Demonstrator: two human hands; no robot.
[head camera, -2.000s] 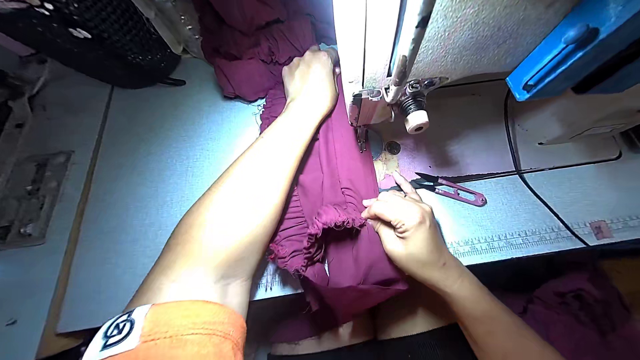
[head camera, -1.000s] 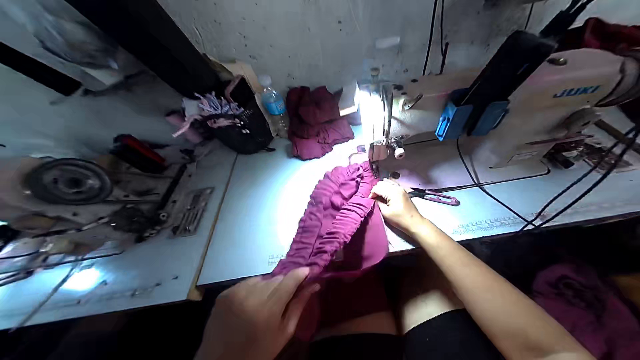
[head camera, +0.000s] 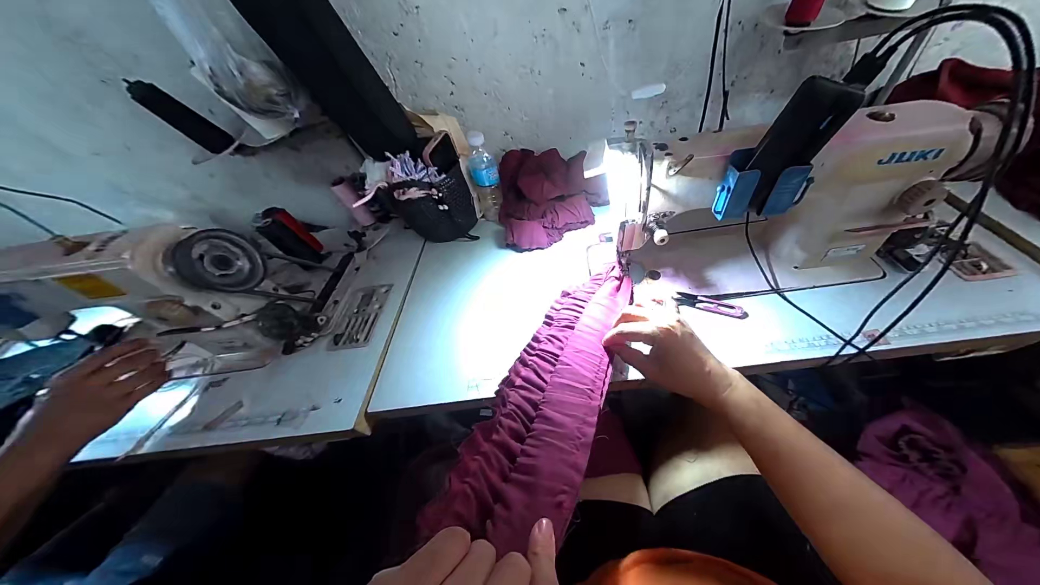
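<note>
A long strip of gathered maroon fabric (head camera: 540, 406) runs from the needle area of the Juki sewing machine (head camera: 634, 236) down over the table's front edge towards my lap. My left hand (head camera: 479, 561), partly cut off at the bottom of the view, grips the strip's near end. Close to the presser foot, my right hand (head camera: 662, 345) pinches the strip's right edge between thumb and fingers. Thread snips (head camera: 711, 305) with a purple handle lie on the table just beyond my right hand.
Bunched maroon fabric (head camera: 544, 195), a water bottle (head camera: 484, 175) and a black basket (head camera: 431, 203) stand behind the strip. A co-worker's hand (head camera: 106, 390) is at another sewing machine (head camera: 146, 268) on the left. Black cables (head camera: 959, 211) hang at the right.
My left hand has moved from beside the needle down to the strip's near end. The strip now stretches out longer towards me. The view has swung up and widened.
</note>
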